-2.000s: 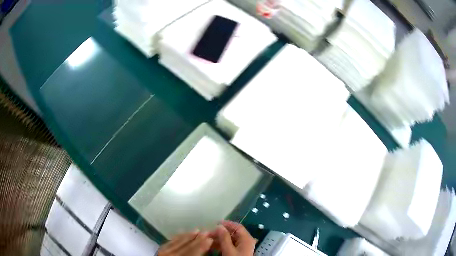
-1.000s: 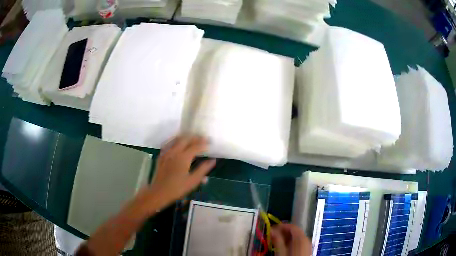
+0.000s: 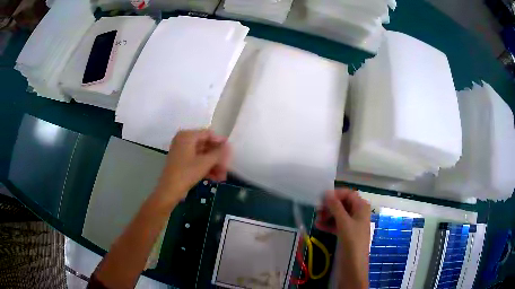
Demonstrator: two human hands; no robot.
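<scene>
A milky, limp EVA sheet [image 3: 288, 127] is lifted a little over its stack, its near edge blurred. My left hand [image 3: 199, 155] pinches its near left corner. My right hand [image 3: 345, 211] is at its near right corner with fingers closed on it. The layout template [image 3: 257, 254], pale with a dark border, lies at the near edge below the sheet. Scissors [image 3: 316, 257] with yellow and red handles lie beside the template, partly under the sheet's edge.
A backsheet stack [image 3: 175, 79], phone [image 3: 100, 57] and glass stack [image 3: 121, 197] are left. More white stacks [image 3: 418, 101] stand right and behind. Blue cell strings [image 3: 392, 248] lie on a white pad at right. Small white offcuts [image 3: 187, 226] dot the green table.
The EVA sheet has been taken hold of and raised at its near edge. My right hand has moved up from the scissors to the sheet's corner; the scissors now lie on the table.
</scene>
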